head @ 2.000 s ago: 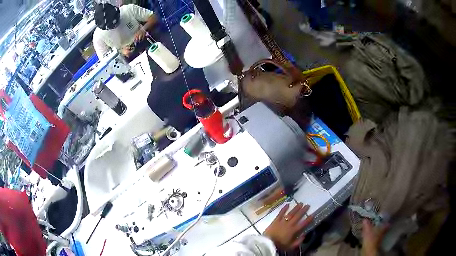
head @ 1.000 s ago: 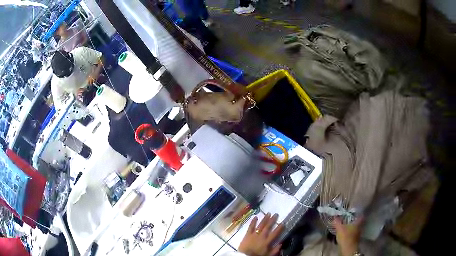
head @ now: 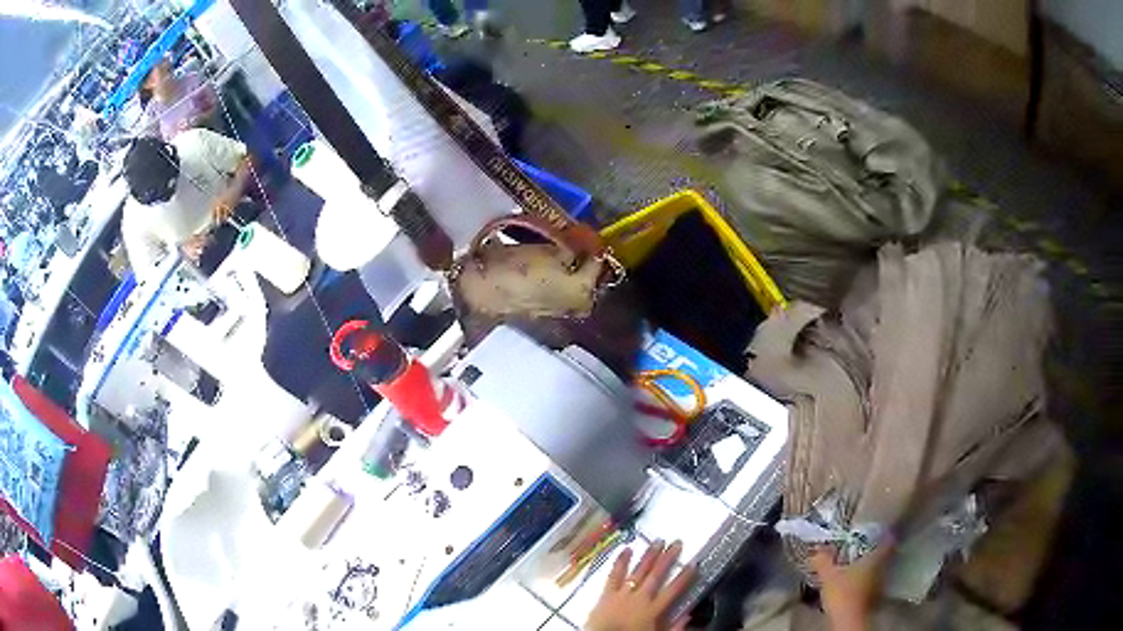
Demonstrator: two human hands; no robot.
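A beige cut garment bundle (head: 917, 370) lies to the right of the table, with a pale crumpled strip and a greyish-white sheet (head: 942, 549) on its lower part. My right hand (head: 850, 586) is at the pale strip, blurred and cut off by the bottom edge; whether it grips the strip is unclear. My left hand (head: 640, 592) rests with fingers spread on the white table beside the sewing machine (head: 493, 493), also cut off below. It holds nothing visible.
A brown handbag (head: 530, 277) stands behind the machine's grey motor end. A red bottle (head: 413, 392) is behind the machine. Orange-handled scissors (head: 671, 397) lie near the table end. A yellow-rimmed bin (head: 739, 253) and an olive bundle (head: 837, 173) stand beyond. A person (head: 185, 191) sits far left.
The view has swung right, so the machine sits further left and more of the bundles and floor shows. My left hand stays spread on the table; my right hand stays at the pale strip.
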